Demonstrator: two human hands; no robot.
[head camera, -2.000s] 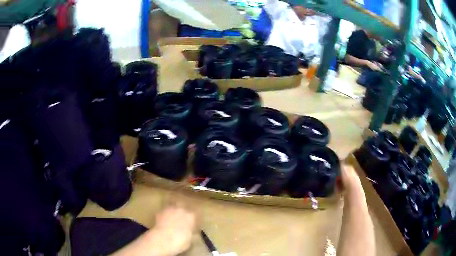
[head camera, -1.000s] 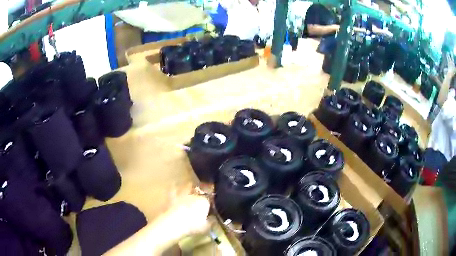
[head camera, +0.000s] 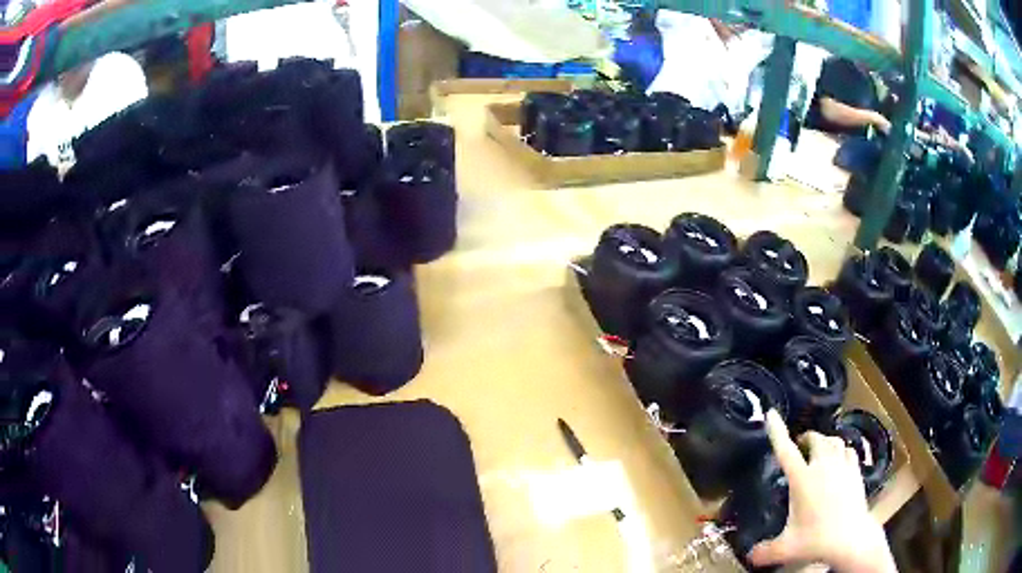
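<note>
Glossy black cylindrical housings (head camera: 686, 325) stand in a shallow cardboard tray (head camera: 661, 439) right of centre, with thin wires and small plugs at its left edge. My right hand (head camera: 824, 504) is over the near end of this tray, thumb and index finger spread around a partly hidden housing (head camera: 756, 504); whether it grips that housing is unclear. My left hand is out of the picture. A flat dark mesh fabric panel (head camera: 392, 487) with rounded corners lies at the bottom, left of centre. A thin black pen (head camera: 572, 439) lies by a whitish paper slip (head camera: 577, 492).
Matte fabric-wrapped cylinders (head camera: 286, 235) are piled high at left. Another cardboard tray of black housings (head camera: 633, 168) stands at the back, and more housings (head camera: 936, 375) stand at far right. A green metal post (head camera: 897, 168) rises at right. People are partly visible beyond the bench.
The view has swung left and right again. The near tray has turned from lying crosswise to slanting away at right. My left hand has left the picture; my right hand has come over the tray.
</note>
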